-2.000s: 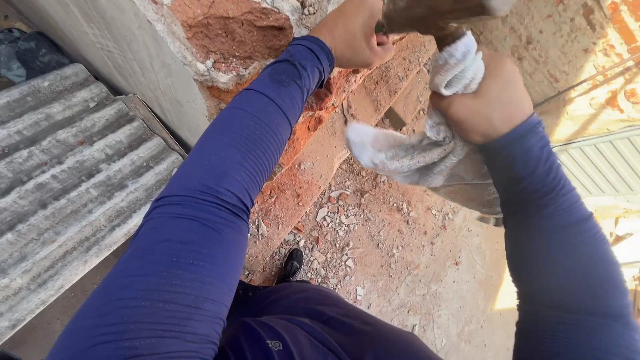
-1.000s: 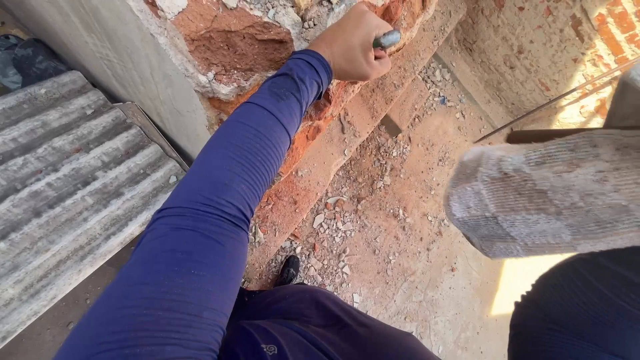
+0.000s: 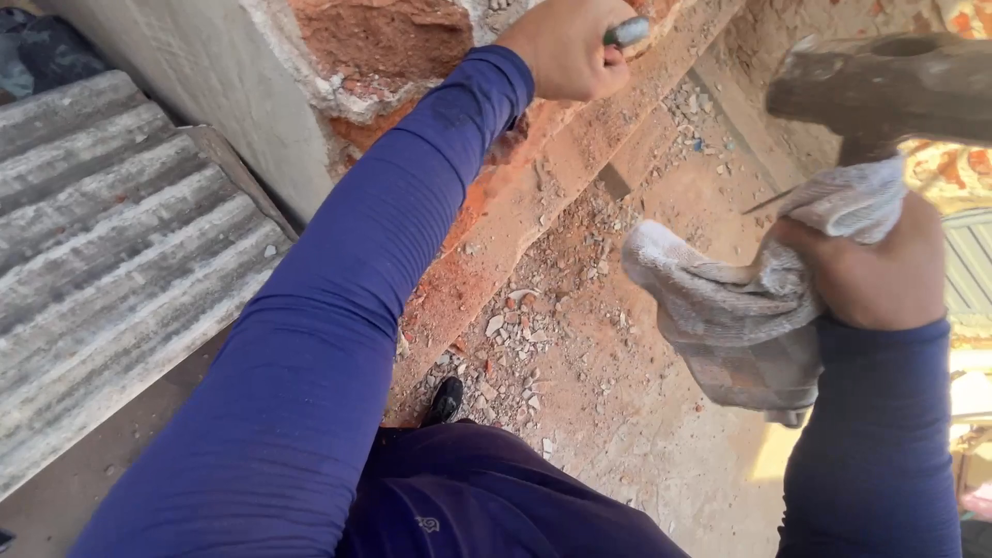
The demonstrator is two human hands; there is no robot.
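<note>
My left hand (image 3: 570, 50) is closed around a metal chisel (image 3: 628, 32), whose rounded end sticks out past the fingers; its tip is hidden. The hand is against the broken edge of a brick wall (image 3: 384, 39) with exposed red brick and crumbled mortar. To the right, my right hand (image 3: 872, 256) grips the handle of a heavy sledgehammer, with a dirty white cloth (image 3: 721, 310) wrapped between palm and handle and hanging down. The steel hammer head (image 3: 876, 87) is above that hand, right of the chisel and apart from it.
Corrugated cement sheets (image 3: 116, 256) lie at the left beside a smooth grey wall face (image 3: 209, 85). Brick and plaster rubble (image 3: 527, 333) is scattered over the floor below the wall, near my black shoe (image 3: 444, 401). A slatted panel (image 3: 969, 263) is at the right edge.
The hammer was near my left hand two seconds ago, then swung to the right, largely out of view. Now it is back in view at the upper right. My left hand stays at the wall.
</note>
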